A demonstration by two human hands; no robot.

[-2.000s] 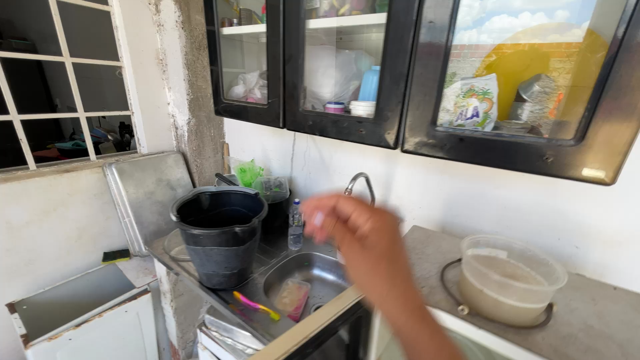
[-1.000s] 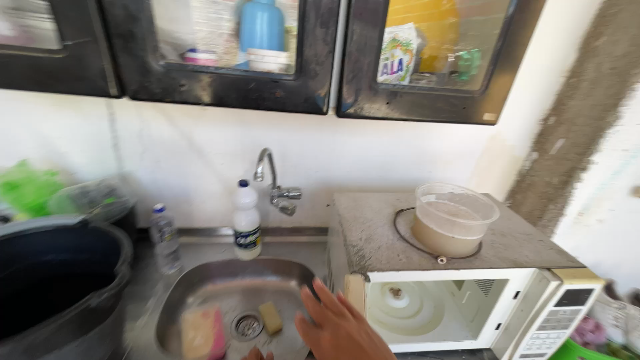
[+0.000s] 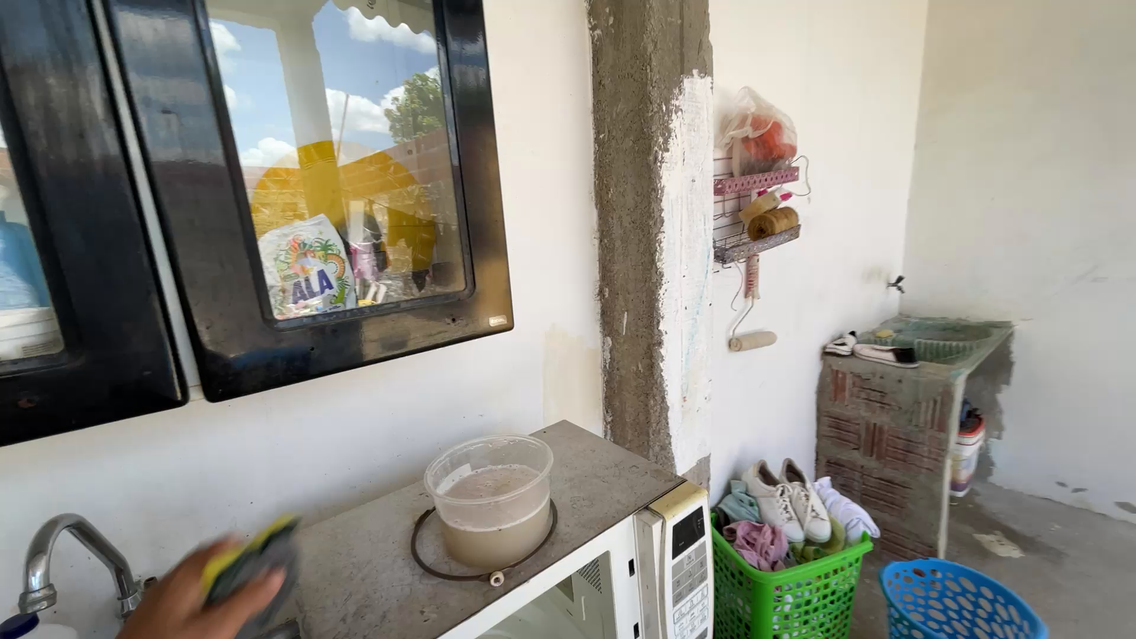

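Observation:
At the lower left, my left hand (image 3: 200,590) grips a sponge (image 3: 253,568), yellow with a dark grey side, blurred by motion. It is to the right of the curved metal faucet (image 3: 75,555) and left of the microwave oven. My right hand is not in view. On the stained top of the microwave (image 3: 612,484) stands a round clear plastic tub (image 3: 488,506) of cloudy liquid, with a dark cord looped around its base. The microwave's door is not seen closed; its white interior shows. A white bottle's dark blue cap (image 3: 25,624) shows at the bottom left corner.
A black-framed wall cabinet (image 3: 355,342) hangs above. Past the rough concrete pillar (image 3: 632,231) are a wire wall rack (image 3: 754,240) and paint roller (image 3: 753,341). Lower right are a green basket (image 3: 790,586) of clothes and white shoes, a blue basket (image 3: 958,603) and a brick-sided washbasin (image 3: 887,444).
The view has swung far right, from the sink to the microwave and the room beyond. A sponge is now in my left hand; my right hand has left the view.

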